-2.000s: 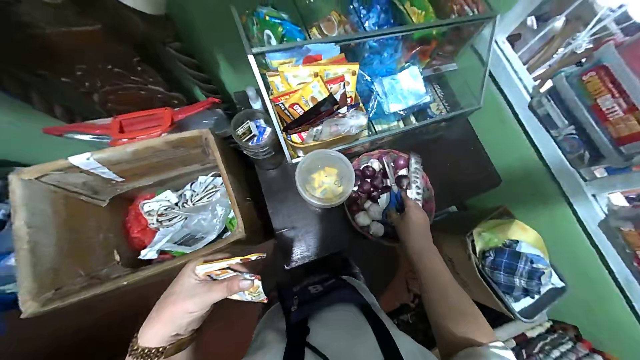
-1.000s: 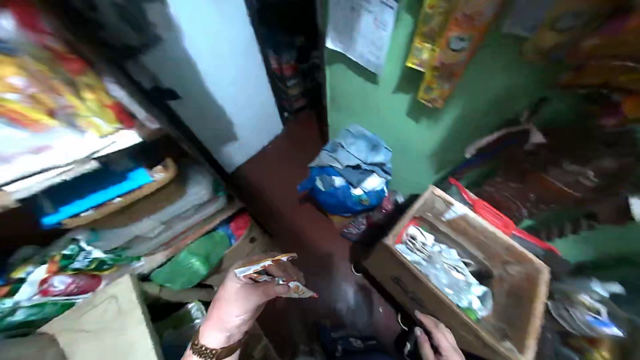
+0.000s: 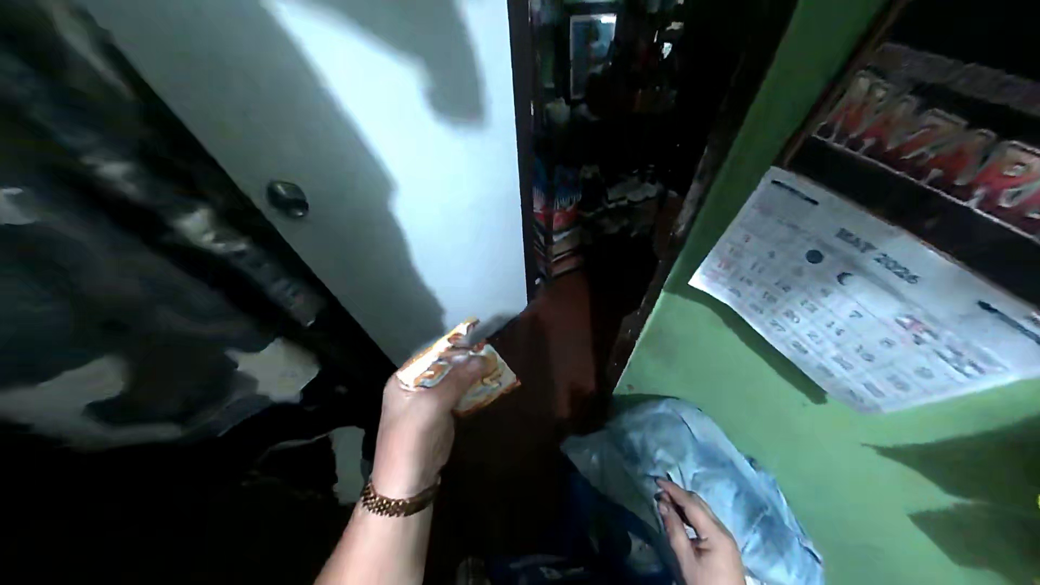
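Observation:
My left hand (image 3: 435, 394), with a metal-link bracelet at the wrist, is closed around small orange-and-white printed packets (image 3: 487, 378) that stick out past its thumb and fingers. It is raised in front of the lower part of a white door (image 3: 341, 138). My right hand (image 3: 695, 532) is low in view, in front of pale blue cloth (image 3: 723, 463). Its fingertips are close together, with something small and dark near them; whether it grips this is unclear.
The white door has a round knob (image 3: 288, 199). To its right, a dark doorway opens over a reddish floor (image 3: 565, 341). A paper calendar (image 3: 861, 301) hangs on the green wall (image 3: 918, 447). The left side is dark and blurred.
The view has turned from the shelves and wooden box to the door. My right hand, in the basket of onions two seconds ago, is away from it. The packets remain in my left hand.

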